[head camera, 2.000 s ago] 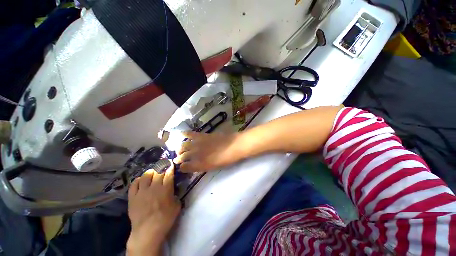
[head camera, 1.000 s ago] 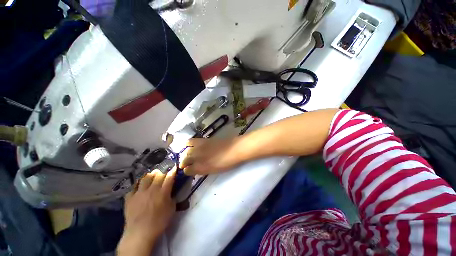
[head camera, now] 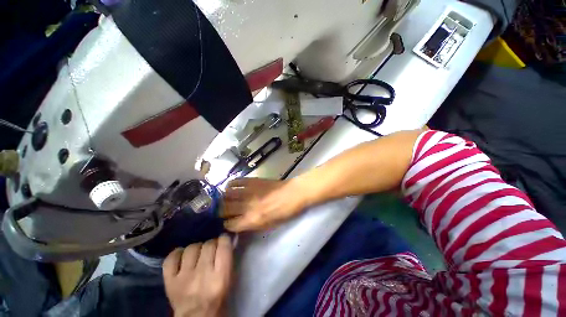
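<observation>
Navy cloth (head camera: 185, 231) lies under the needle area of a white sewing machine (head camera: 205, 46), and a grey part of the garment (head camera: 133, 286) hangs at its lower left. My left hand (head camera: 200, 275) comes from the bottom edge, fingers bent over the cloth's near edge, thumb hidden. My right hand (head camera: 256, 203) reaches in from the right, its fingertips pinching the cloth beside the presser foot. The presser foot and needle are small and partly hidden by machine parts and cloth.
Black-handled shears (head camera: 367, 102), black snips (head camera: 257, 156), a red-handled tool (head camera: 316, 129) and a patterned strip (head camera: 294, 124) lie on the machine bed. A white bobbin tray (head camera: 444, 38) is set in the table. Dark cloth and a yellow crate (head camera: 501, 54) are at the right.
My left hand has moved down and slightly right, away from the presser foot, and more navy cloth shows. My right hand has shifted slightly down. The tools have not moved.
</observation>
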